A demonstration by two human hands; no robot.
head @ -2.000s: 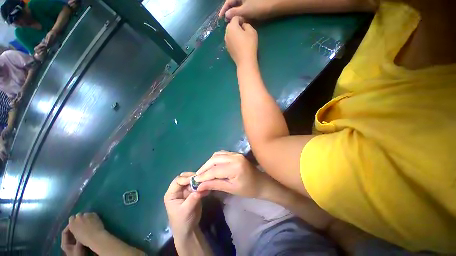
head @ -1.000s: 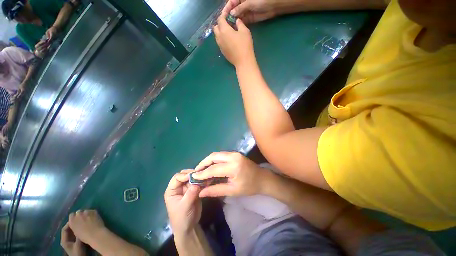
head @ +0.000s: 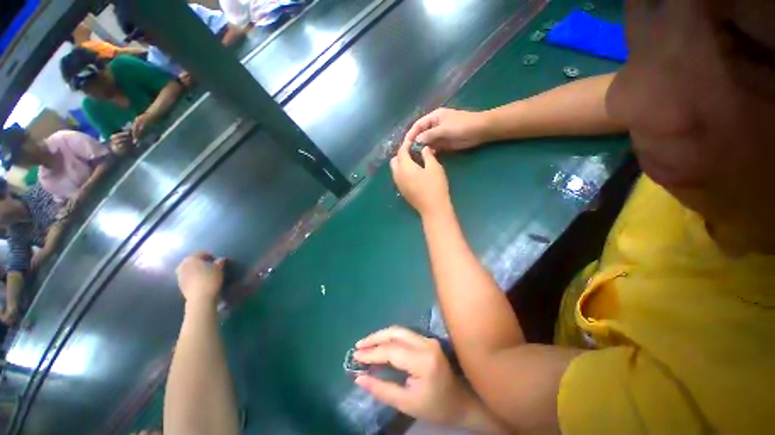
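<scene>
My right hand (head: 408, 374) is at lower centre over the green bench. Its thumb and fingers pinch a small square frame unit (head: 350, 361) with a pale rim, which sticks out to the left of the fingertips. My left hand (head: 201, 276) is stretched out over the shiny grey conveyor near the bench edge. Its fingers are curled and a small dark spot shows at the fingertips; whether it holds a part cannot be told.
A neighbour in yellow (head: 680, 340) sits on the right, both hands (head: 425, 157) around a small part. A green post (head: 272, 127) stands by the conveyor (head: 280, 195). Small round-looking parts (head: 571, 71) lie near a blue cloth (head: 586, 36). A white fleck (head: 323, 290) lies on the bench. Workers sit opposite.
My left hand has let go of the unit and moved up and left onto the conveyor. My right hand keeps the unit alone. The view has turned, bringing in the blue cloth and more workers.
</scene>
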